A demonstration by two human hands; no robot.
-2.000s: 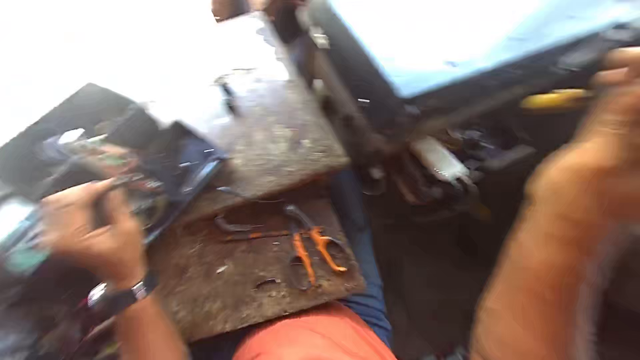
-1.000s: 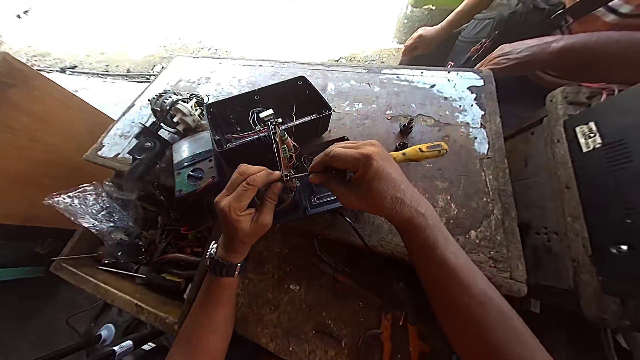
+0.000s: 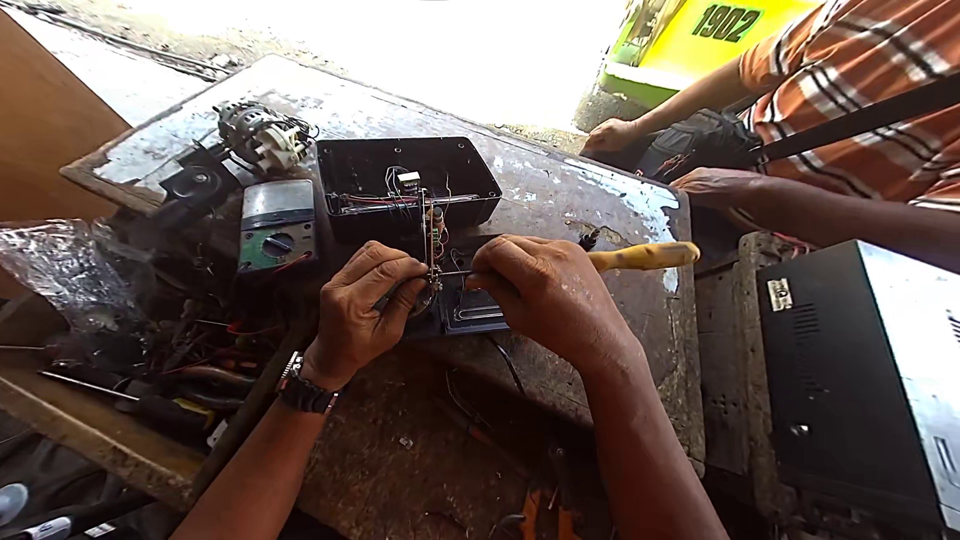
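Note:
My left hand [image 3: 371, 304] pinches the near end of a narrow circuit board [image 3: 426, 225] that stands on edge, with components and thin wires on it. My right hand [image 3: 544, 292] grips the metal shaft of a screwdriver [image 3: 645, 256]; its yellow handle sticks out to the right behind the knuckles. The shaft's end meets the board beside my left fingertips. Behind the board lies an open black plastic box [image 3: 409, 161], with wires running from it to the board. Partly hidden under my hands is a black plastic panel [image 3: 476, 309].
An analog multimeter [image 3: 277, 225] and a small motor [image 3: 262, 139] stand left of the box. Tools and wires fill a wooden tray [image 3: 112, 435] at lower left. Orange-handled pliers [image 3: 531, 514] lie low down. Another person's hands [image 3: 712, 184] are at upper right, above a black metal case [image 3: 832, 375].
Two seconds ago my hands were apart; both now meet at the circuit board. Since one second ago they have stayed there, and more of the other person has come into view.

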